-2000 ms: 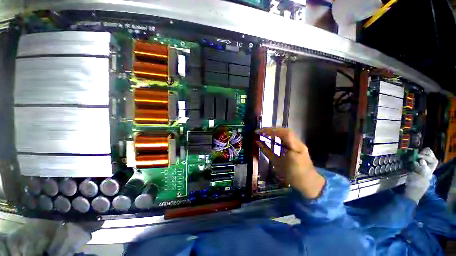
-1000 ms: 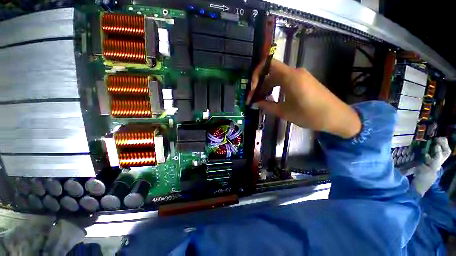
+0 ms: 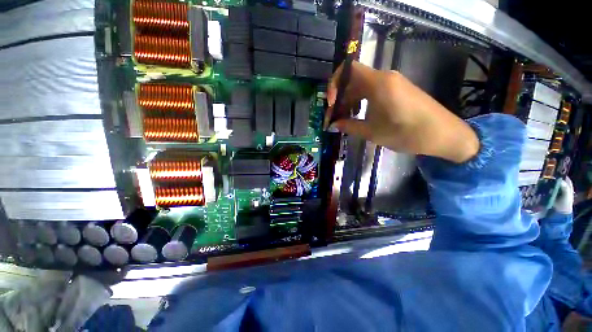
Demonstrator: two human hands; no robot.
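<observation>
A green circuit board (image 3: pixel 221 217) lies in its carrier in front of me, with copper chokes (image 3: pixel 167 111), a small toroidal choke (image 3: pixel 293 171), black blocks (image 3: pixel 276 42) and silver-white plates (image 3: pixel 55 139). My bare right hand (image 3: pixel 389 113) pinches a slim dark stick, possibly a marker pen (image 3: pixel 342 81), with yellow marks at its upper end. Its lower tip is at the board's right edge, beside the carrier's end bar; contact cannot be told. A pale gloved shape, apparently my left hand (image 3: pixel 61 301), is blurred at the lower left; its fingers and any hold are unclear.
Dark capacitors with grey ends (image 3: pixel 94 233) line the board's near edge. A reddish-brown bar (image 3: pixel 259 257) is on the near rail. Right of the carrier is a gap with rails and cables, then another board (image 3: pixel 542 123) with another worker's gloved hand (image 3: pixel 563 196).
My right hand moved from beside the toroid up along the board's right edge, and the dark stick came into sight. The view shifted closer. The other worker's hand moved slightly, with a greenish strip now beside it.
</observation>
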